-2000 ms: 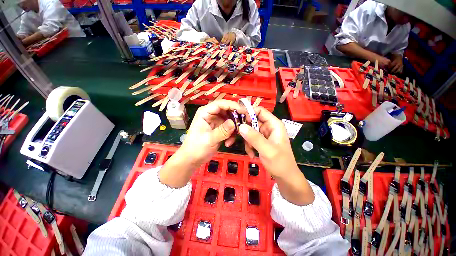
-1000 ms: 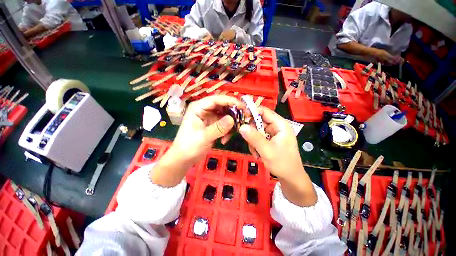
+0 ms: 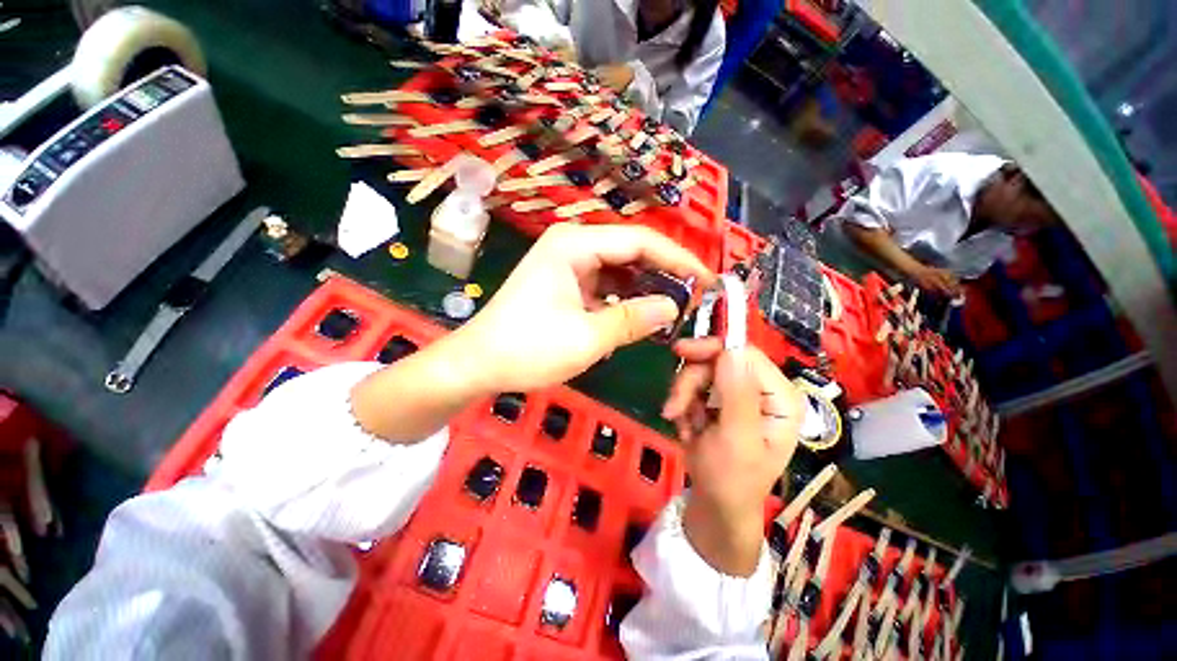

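My left hand [image 3: 555, 310] holds a small black glossy watch case [image 3: 665, 300] between thumb and fingers, above the far edge of the tray. My right hand [image 3: 742, 413] is just right of it and grips a pale looped strip [image 3: 733, 314] that stands up between finger and thumb. The strip's near side is close to the case; whether they touch I cannot tell. Below my wrists lies the red compartment tray [image 3: 497, 579] with black square watch units in many pockets, one [image 3: 442, 564] with a bright reflection. My sleeves hide part of the tray.
A tape dispenser [image 3: 129, 194] stands at left, with a loose watch [image 3: 185, 294] beside it. A small bottle [image 3: 458, 233] stands beyond the tray. A white bottle [image 3: 900, 424] lies right. Strapped watches [image 3: 516, 116] heap on red trays behind. Co-workers in white smocks sit opposite.
The view has tilted and turned, so the bench appears slanted. My hands still hold the case and strip; the strip now stands more upright and the case faces more to the right.
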